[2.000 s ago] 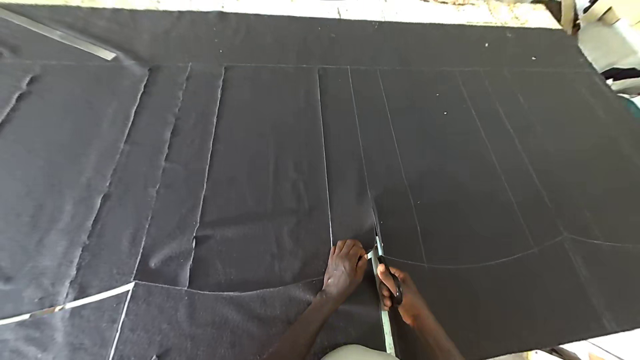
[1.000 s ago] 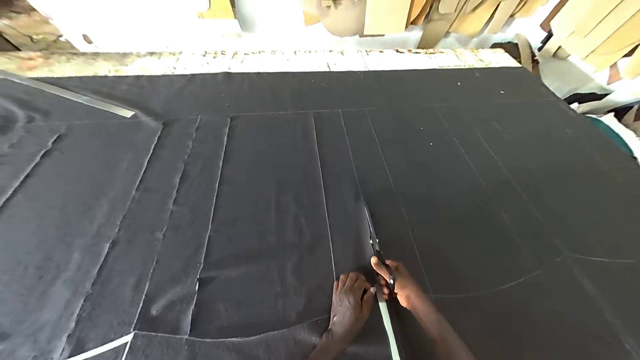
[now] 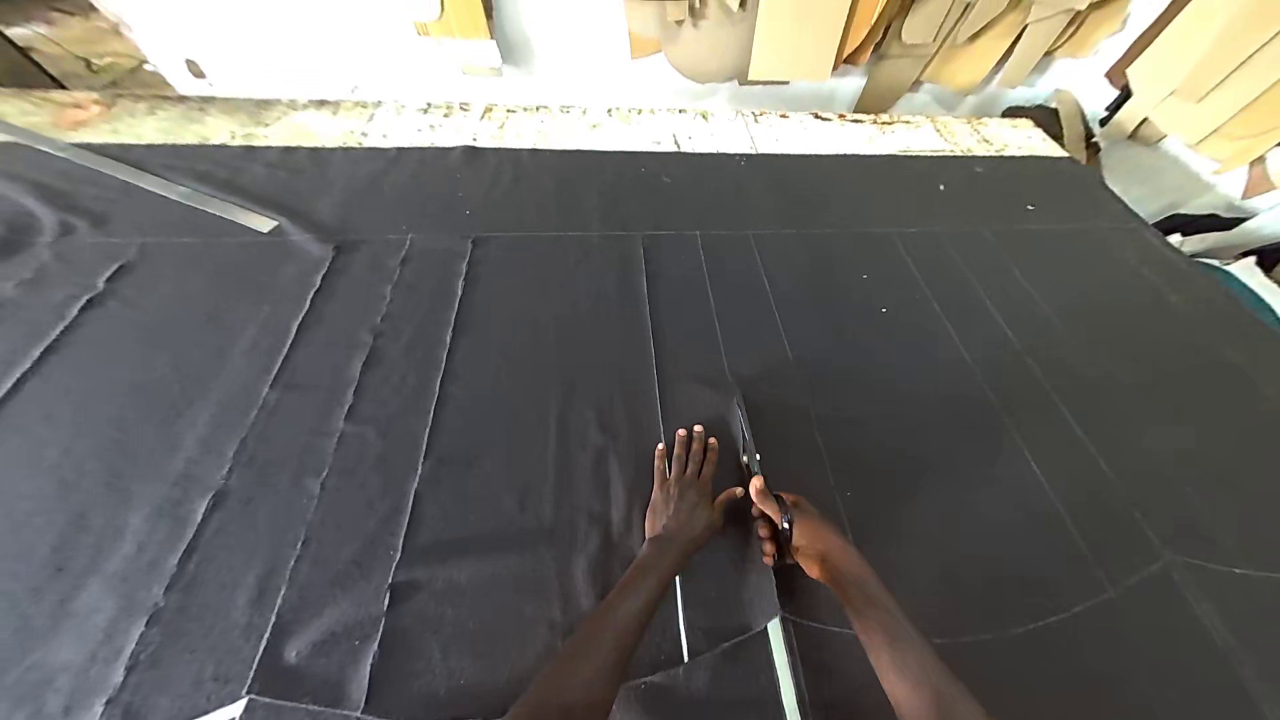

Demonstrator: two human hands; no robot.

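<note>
A large sheet of dark fabric [image 3: 560,400] lies flat, with pale lines drawn on it and several cut edges at the left. My right hand [image 3: 795,528] grips the black handles of a pair of scissors [image 3: 747,448], whose blades lie along one pale line. Below the scissors the cloth is parted, and a light strip shows through the gap. My left hand [image 3: 690,500] rests palm down on the fabric just left of the scissors, fingers spread, holding nothing.
A flat metal ruler [image 3: 190,195] lies on the cloth at upper left. The worn table edge [image 3: 560,128] runs behind the fabric. Beyond it hang several card pattern pieces [image 3: 800,40], with more [image 3: 1210,80] at upper right. Crumpled cloth [image 3: 1160,180] lies beside the table's right side.
Both hands and the scissors have moved up the fabric along the pale line, and the gap behind them is longer. My left hand has spread its fingers. The view has shifted.
</note>
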